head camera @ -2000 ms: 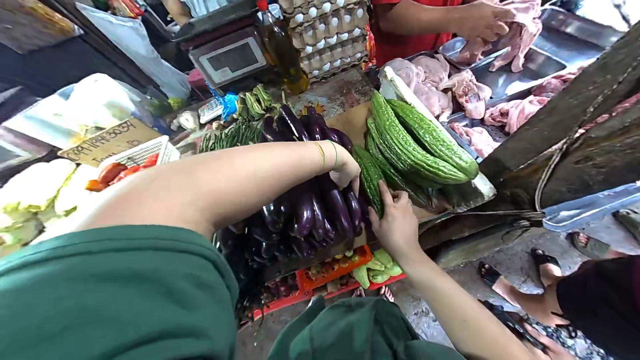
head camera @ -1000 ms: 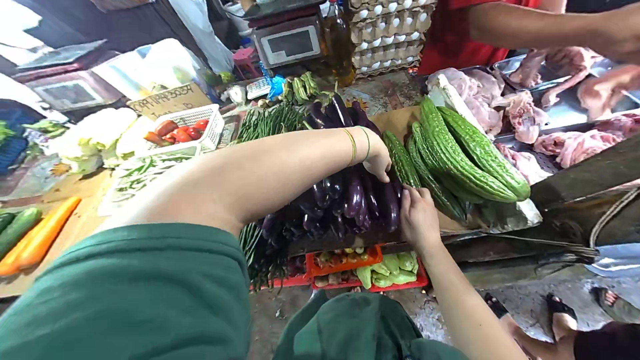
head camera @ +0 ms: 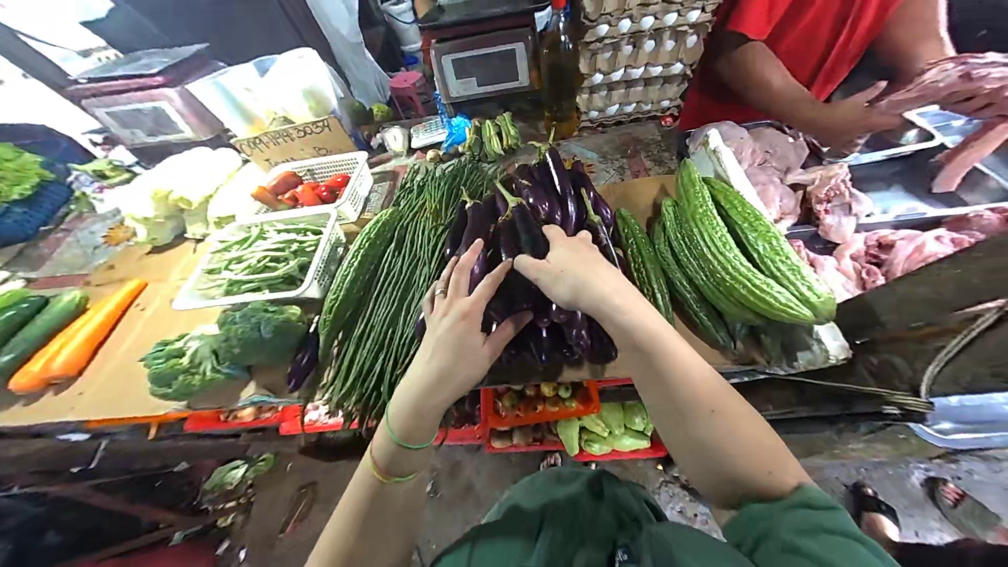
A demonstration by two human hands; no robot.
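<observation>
A pile of purple eggplants (head camera: 551,189) lies mid-stall between long green beans (head camera: 402,291) and ridged bitter melons (head camera: 740,244). My left hand (head camera: 461,311), with a ring and thin wrist bands, rests on the pile's left part, fingers spread. Over the upper right of the pile is my right hand (head camera: 571,272), its fingers bent down against the eggplants; whether they grip one is hidden. One bitter melon (head camera: 354,272) lies left of the beans, and another (head camera: 644,260) borders the pile's right side.
White baskets of green beans (head camera: 264,260) and red peppers (head camera: 354,189), broccoli (head camera: 260,335) and carrots (head camera: 79,339) lie left. Raw chicken (head camera: 835,189) lies right, where a person in red handles meat. Egg trays (head camera: 642,63) and an oil bottle (head camera: 561,71) stand behind. Red crates (head camera: 543,402) sit below the stall's edge.
My left hand has drawn back from across the pile to its left part. My right hand has moved from the bitter melons' edge onto the eggplants. The view has shifted.
</observation>
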